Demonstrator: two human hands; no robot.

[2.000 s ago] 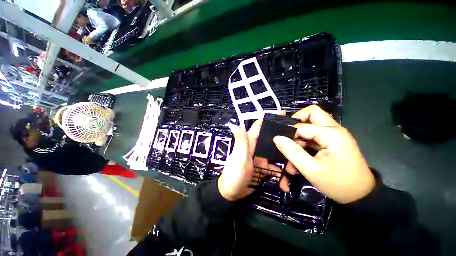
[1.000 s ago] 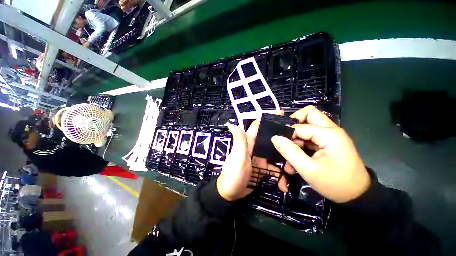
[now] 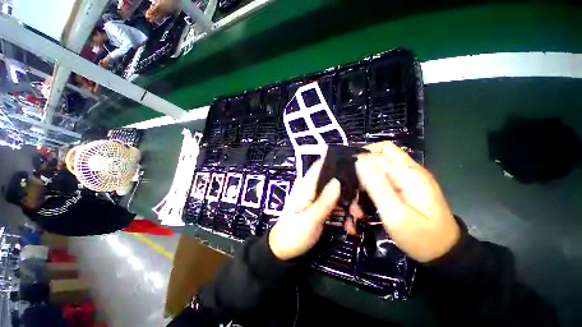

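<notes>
A small black plastic part (image 3: 338, 167) is held above the blister tray (image 3: 255, 102). My left hand (image 3: 305, 214) grips its left side, with the thumb on its lower face. My right hand (image 3: 408, 204) is at its right edge, fingers bent against its upper right corner and touching it. My hands hide much of the part and the tray beneath. A die-cut adhesive sheet (image 3: 311, 119), a white grid around dark cells, lies on the tray and runs down behind my left hand. Parts with white outlines (image 3: 253, 191) sit in the tray's lower left pockets.
Loose white strips (image 3: 181, 175) lie left of the tray. A black pile (image 3: 535, 148) sits on the green bench at the right. Beyond the tray are a white edge rail (image 3: 498, 66) and green conveyor. A round fan (image 3: 107, 165) and a person in black are at the left.
My right thumb has left the part's face, and my right fingers are now at its upper right edge. My left thumb now lies on its face. The view has shifted slightly.
</notes>
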